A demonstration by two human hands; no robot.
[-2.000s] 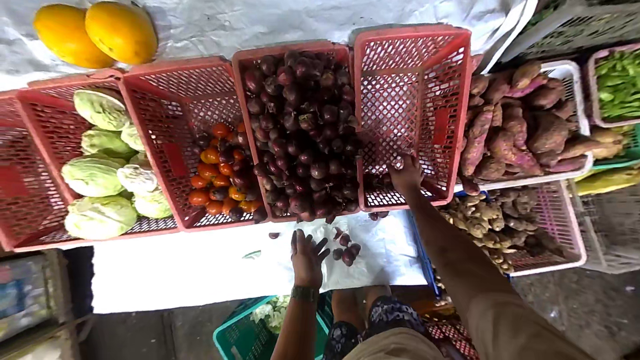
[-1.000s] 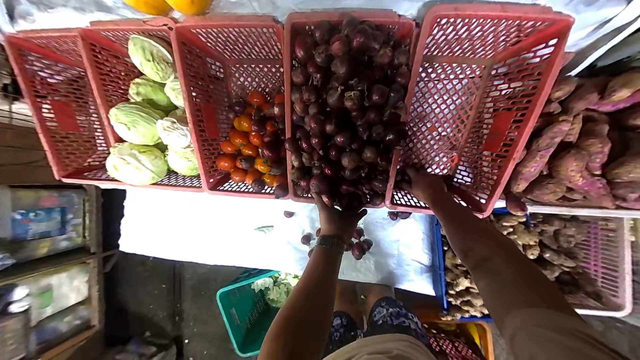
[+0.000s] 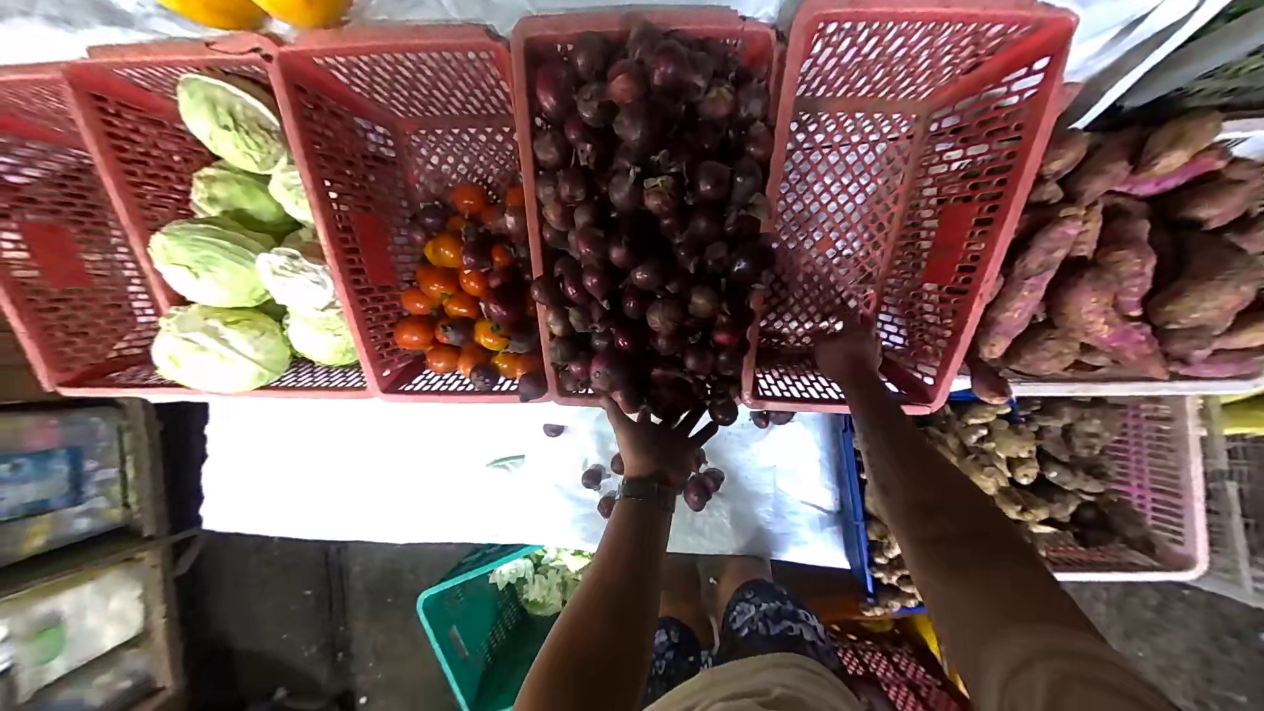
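My left hand (image 3: 657, 444), a band on its wrist, has spread fingers against the red onions (image 3: 662, 286) at the front edge of their heaped red plastic crate (image 3: 647, 22). Several loose onions (image 3: 697, 491) lie by that hand on the white sheet (image 3: 395, 474). My right hand (image 3: 847, 351) reaches inside the neighbouring red crate (image 3: 928, 128), low near its front wall. Its fingers are dark and blurred against the mesh, so whether they hold anything does not show.
Crates of tomatoes mixed with onions (image 3: 464, 286) and cabbages (image 3: 212, 262) stand on the left. Sweet potatoes (image 3: 1116, 267) and ginger (image 3: 997, 454) are at the right. Below the sheet's front edge sits a green crate (image 3: 474, 602) with leafy trimmings.
My left hand has gone from above the sheet to the onion heap's front edge. My right hand stays in the crate beside the heap. The view has moved closer to the crates.
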